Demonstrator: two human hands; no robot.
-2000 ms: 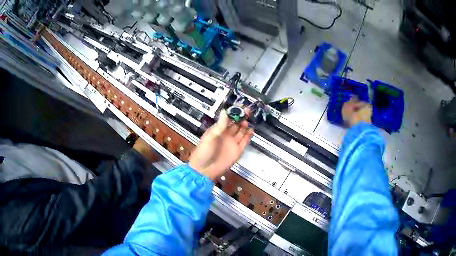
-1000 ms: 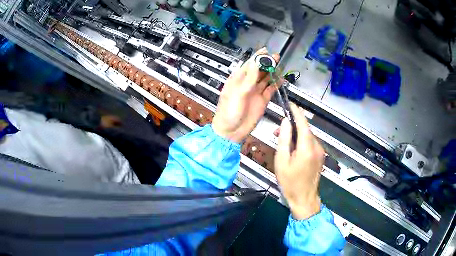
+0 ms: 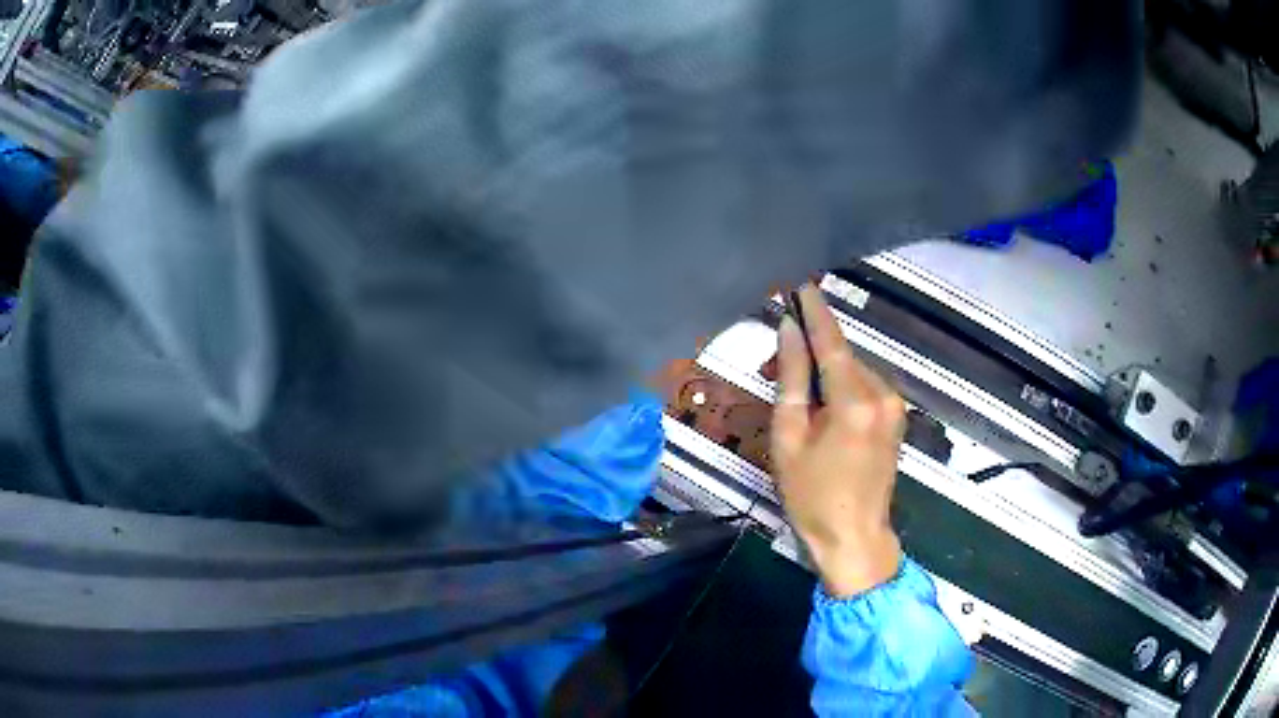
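My right hand [image 3: 842, 456] is over the conveyor line and grips a thin dark stick-like tool, likely tweezers [image 3: 805, 344], like a pen. The tool's far end goes behind a large grey sleeve. My left hand is hidden behind that sleeve; only its light-blue cuff [image 3: 603, 456] shows. The small round part is not visible.
Another person's blurred grey sleeve [image 3: 561, 211] covers the upper left and middle. The brown perforated strip [image 3: 722, 421] and silver rails show around my right hand. A green belt [image 3: 1010, 568] runs lower right. A blue bin [image 3: 1080, 218] is partly visible beyond.
The other person's grey sleeve has come across the view and now covers my left hand, the round part and most of the line. My right hand has hardly moved and still holds the tool.
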